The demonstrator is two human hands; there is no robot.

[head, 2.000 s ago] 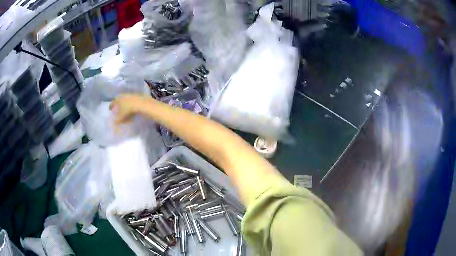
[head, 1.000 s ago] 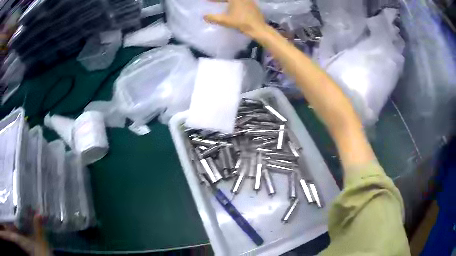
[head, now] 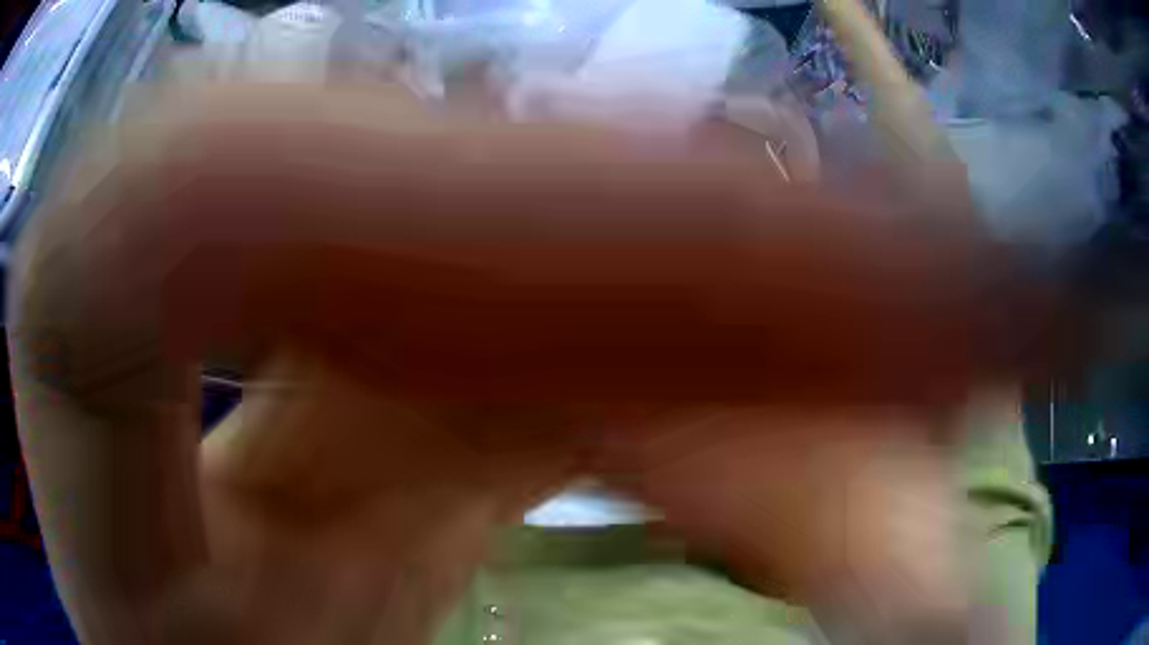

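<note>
My left hand (head: 529, 290) is very large and blurred, close in front of the camera, and covers most of the picture. Its fingertips cannot be made out, nor whether it holds anything. My right forearm reaches up at the upper right, and my right hand is beyond the top edge. A flat white sheet (head: 662, 57) shows at the top centre. The work tray and the metal cylinders in it are hidden behind my left hand.
Clear stacked boxes (head: 44, 95) stand at the upper left. Milky plastic bags (head: 1033, 164) lie at the upper right. A white roll (head: 296, 32) shows at the top left. My green clothing is at the bottom.
My left hand has come up from the lower left to right before the camera. My right hand has left the picture at the top. The view has shifted downward.
</note>
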